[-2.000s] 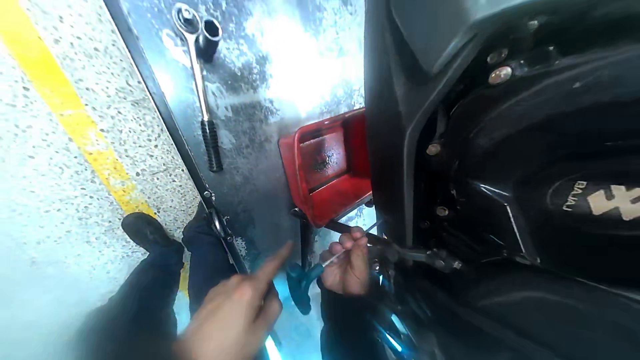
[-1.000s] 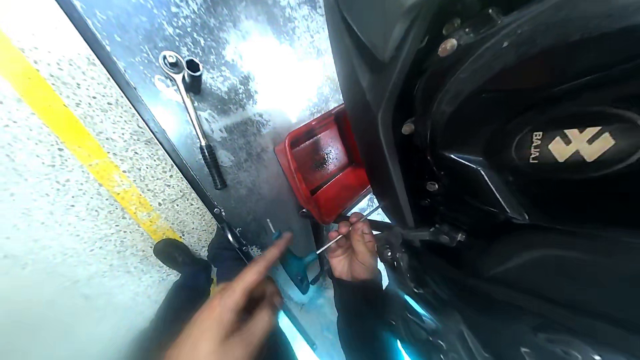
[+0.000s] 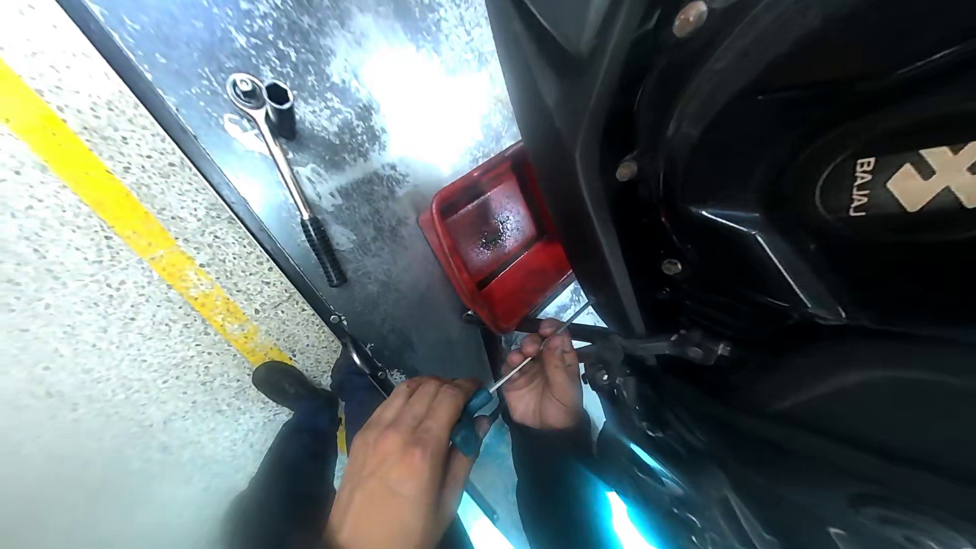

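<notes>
A T-handle driver with a teal handle (image 3: pixel 471 427) and a thin metal shaft slants up to the right. My left hand (image 3: pixel 412 457) wraps its fingers and thumb about the handle. My right hand (image 3: pixel 545 381), in a dark sleeve, pinches the shaft farther up between thumb and fingers. The shaft's far end reaches the lower edge of a black motorcycle fairing (image 3: pixel 595 191), and its tip cannot be made out. Just above my right hand sits a red plastic tray (image 3: pixel 488 229) with dark wet spots inside, partly hidden by the fairing.
On the metal platform (image 3: pixel 381 221) lie a ratchet wrench (image 3: pixel 286 168) and a socket (image 3: pixel 280 110). The black Bajaj engine cover (image 3: pixel 823 183) fills the right side. A foot lever (image 3: pixel 671 347) juts out near my right hand. A dark shoe (image 3: pixel 286 385) stands on the floor at left.
My left hand, earlier with its index finger stretched out beside the teal handle, has closed on it. My right hand stays on the shaft. The view has shifted somewhat.
</notes>
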